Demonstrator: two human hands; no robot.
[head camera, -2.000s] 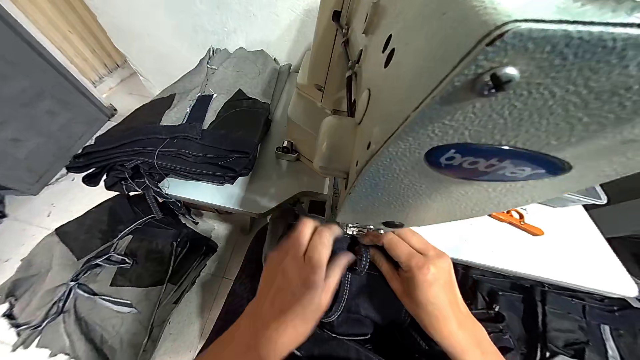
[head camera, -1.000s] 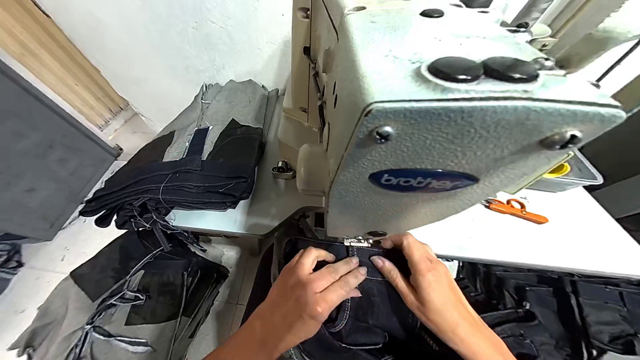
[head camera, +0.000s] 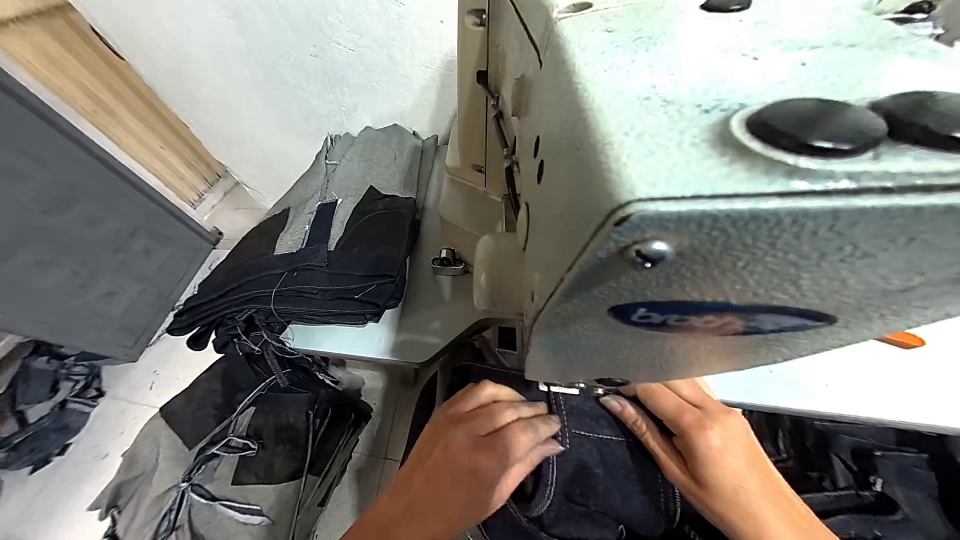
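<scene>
Dark denim trousers (head camera: 600, 465) with pale stitching lie under the head of a Brother industrial sewing machine (head camera: 720, 262). The metal presser foot (head camera: 561, 388) sits at the denim's upper edge, beside a stitched seam; the needle is hard to make out. My left hand (head camera: 487, 442) lies on the denim left of the foot, fingers bent and pressing on it. To the right of the foot, my right hand (head camera: 690, 435) rests on the fabric with its thumb and index finger near the edge; whether it pinches the cloth is unclear.
A stack of folded denim (head camera: 337, 247) rests on the table left of the machine, near a small metal bobbin part (head camera: 448, 262). Tied denim pieces (head camera: 262, 450) hang or lie below. An orange tool (head camera: 902, 340) and dark denim (head camera: 885, 465) are at the right.
My left hand was bunched close to the presser foot two seconds ago; now it lies flatter on the denim, left of the foot. The denim is spread flatter. The view has shifted.
</scene>
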